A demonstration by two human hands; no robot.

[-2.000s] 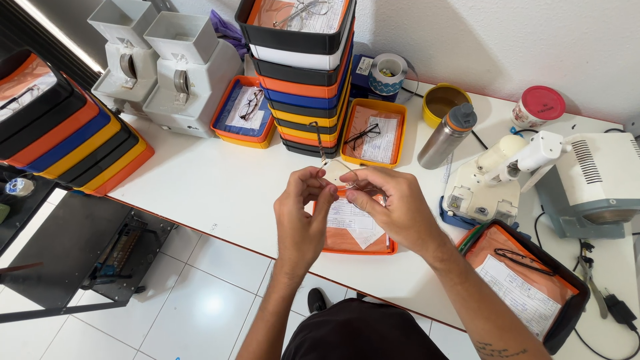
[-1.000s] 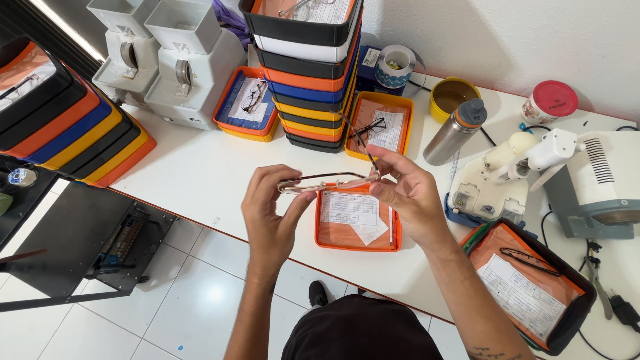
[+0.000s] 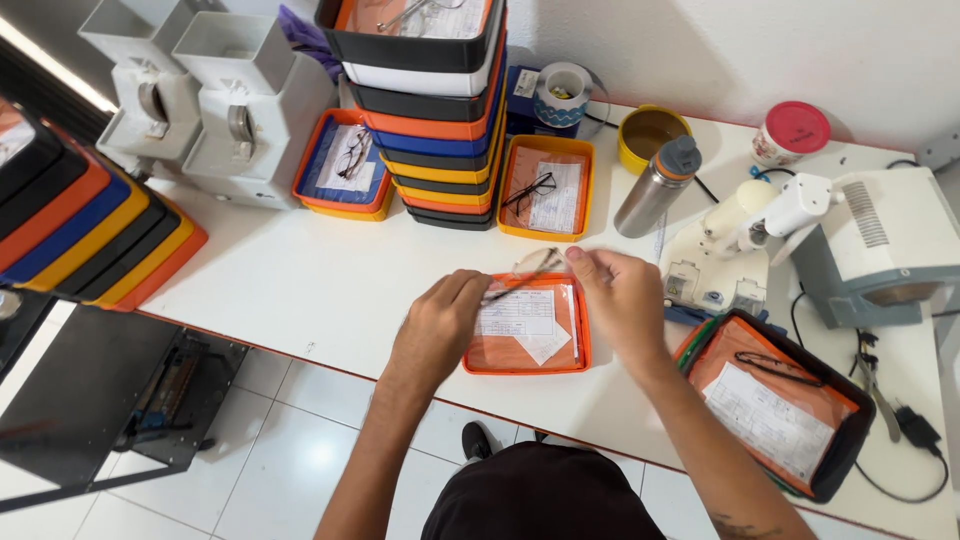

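Observation:
Between my two hands is a pair of eyeglasses [image 3: 534, 271], blurred by motion, over the far part of an orange plastic tray [image 3: 529, 370]. My left hand [image 3: 444, 322] has its fingers closed on one side of the glasses. My right hand [image 3: 615, 300] is at their other side, thumb near the frame; whether it grips them is not plain. In the tray lie a printed form [image 3: 517, 311] and a smaller white slip [image 3: 544, 343] on orange material.
Stacked trays [image 3: 431, 120] rise behind, with a yellow tray [image 3: 590, 187] of glasses beside them. A steel bottle [image 3: 649, 195], a white bench machine [image 3: 720, 247] and a black tray [image 3: 847, 457] with glasses stand right. More stacked trays [image 3: 90, 225] are at left.
The eyeglasses were held up in both hands above the orange tray a second ago; they have since turned and blurred. My right hand's fingers have shifted on them.

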